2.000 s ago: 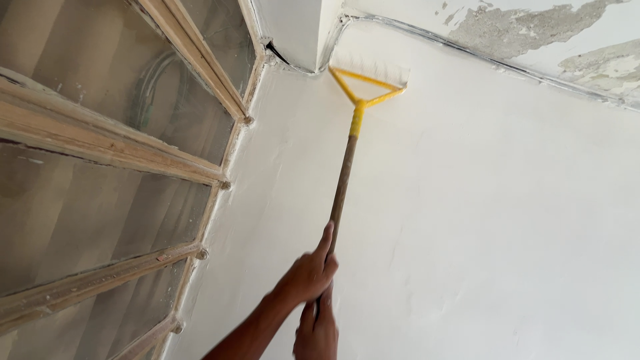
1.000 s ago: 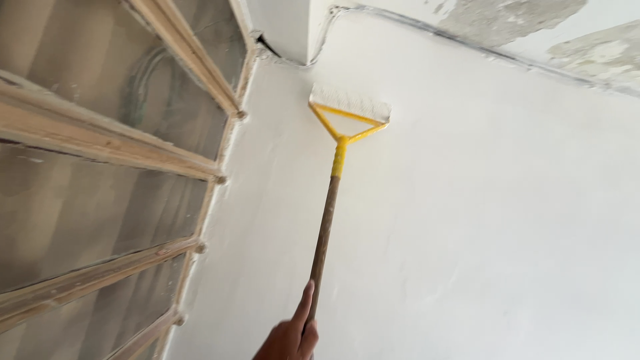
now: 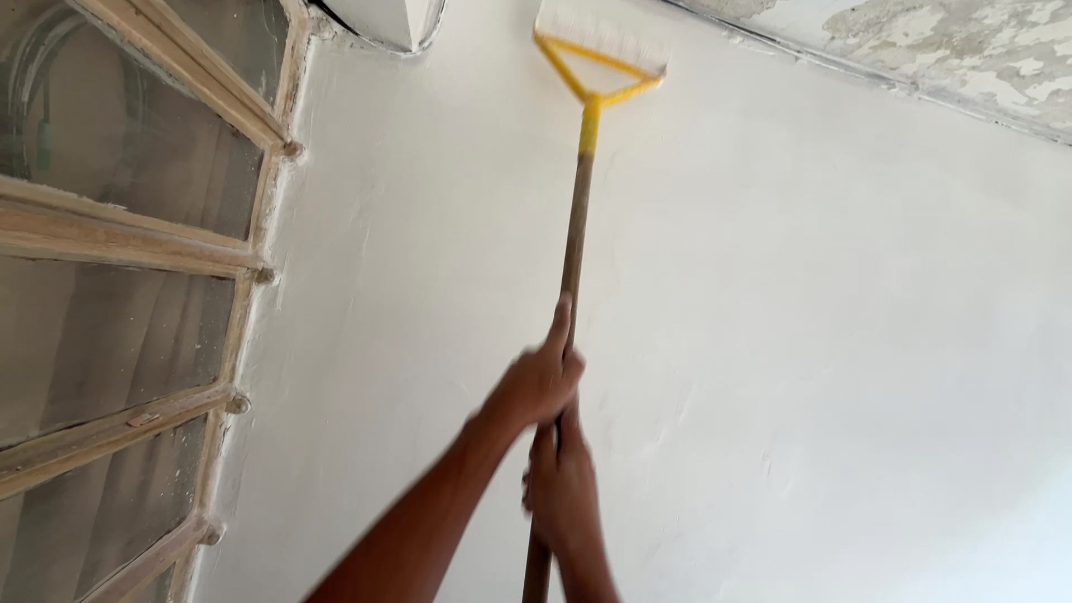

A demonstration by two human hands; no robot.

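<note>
A paint roller (image 3: 603, 42) with a white, blurred sleeve and a yellow triangular frame lies against the white wall (image 3: 754, 318), high up near the ceiling edge. Its long wooden pole (image 3: 574, 226) runs down through both my hands. My left hand (image 3: 548, 377) is the upper one, wrapped around the pole with the thumb lying along it. Just below, my right hand (image 3: 561, 477) grips the same pole, its fingers curled around the wood. The lower end of the pole leaves the view at the bottom.
On the left stands a wooden window frame (image 3: 126, 243) with glass panes and knobs along its edge. A white boxed corner (image 3: 377, 21) juts out at the top. Peeling paint covers the ceiling (image 3: 930, 42) at upper right, with a cable-like line along its edge.
The roller has moved up the wall since one second ago, when it was lower beneath the ceiling edge. Both hands show now; one second ago only one was in view.
</note>
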